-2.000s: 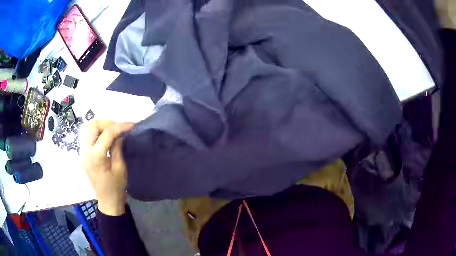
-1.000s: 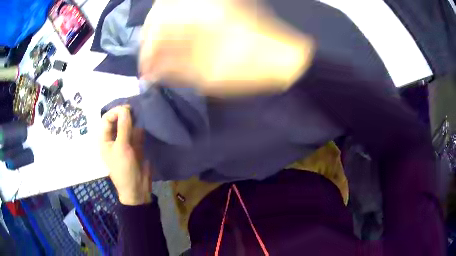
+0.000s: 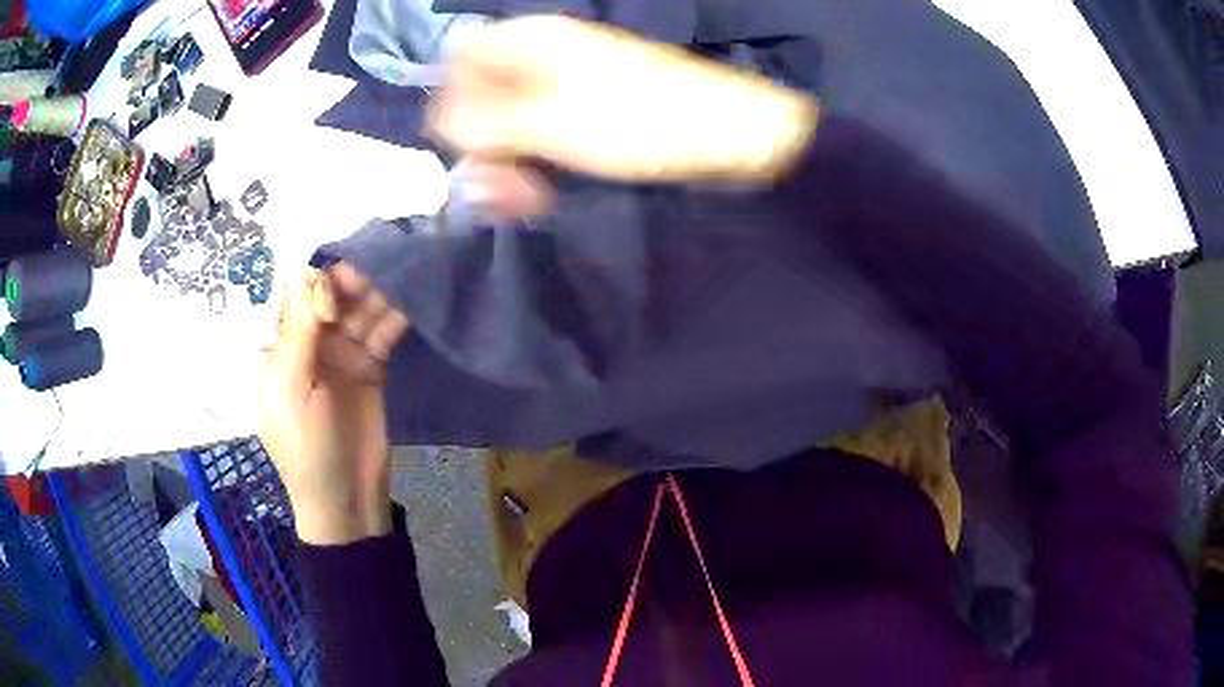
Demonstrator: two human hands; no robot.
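Note:
The dark navy-grey coat (image 3: 779,309) lies over the white table's edge and my lap. My left hand (image 3: 333,389) is at the coat's left corner, with the cloth edge pinched at the fingertips. My right hand (image 3: 611,105) is blurred above the upper middle of the coat, its fingers pointing left; whether it holds anything cannot be made out. Light grey lining (image 3: 400,43) shows at the top. No needle or thread can be made out. The red neck cord (image 3: 642,577) hangs down my front.
On the white table (image 3: 161,409) at left are a pile of small silvery pieces (image 3: 201,252), dark square pieces (image 3: 210,101), a notions tin (image 3: 101,191), dark thread cones (image 3: 51,285) and a phone (image 3: 266,27). Blue mesh crates (image 3: 141,564) stand below the table edge.
Compared with two seconds ago, my right hand has come in from the far right to above the coat. Since one second ago it has moved up slightly. My left hand stays at the coat's edge.

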